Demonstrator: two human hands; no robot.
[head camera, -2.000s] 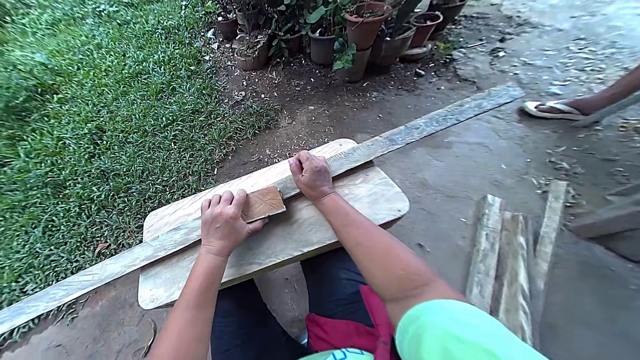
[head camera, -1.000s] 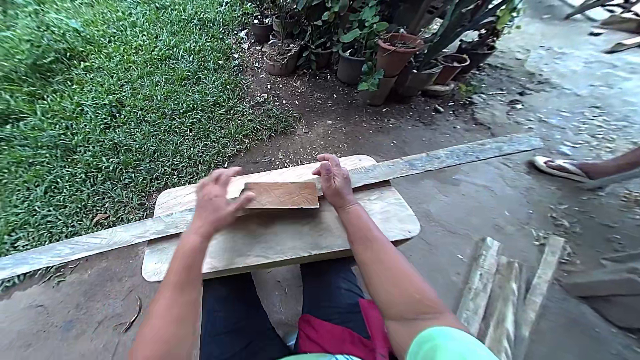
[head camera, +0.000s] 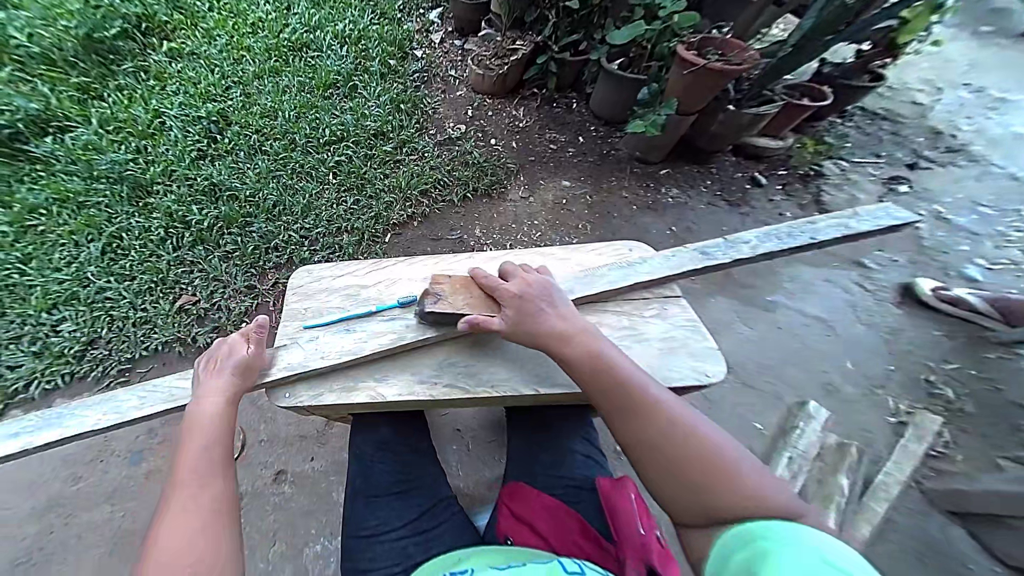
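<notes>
A long wooden plank (head camera: 744, 246) lies slantwise across a small wooden table (head camera: 496, 372) with rounded corners, in front of my knees. My left hand (head camera: 232, 360) grips the plank just beyond the table's left edge. Over the middle of the plank, my right hand (head camera: 528, 308) holds a short wooden block (head camera: 460, 294) against its top, fingers over the block's right end. A blue toothbrush (head camera: 360, 313) rests to the left of the block, bristles toward it.
Potted plants (head camera: 708, 72) stand beyond the table, with grass (head camera: 216, 160) at the left. Rough wooden pieces (head camera: 824, 472) lie on the ground at the lower right. Another person's sandalled foot (head camera: 972, 306) is at the right edge.
My left hand has moved from the block to the plank's left part. My right hand has gone from the plank onto the block. The toothbrush now shows beside the block.
</notes>
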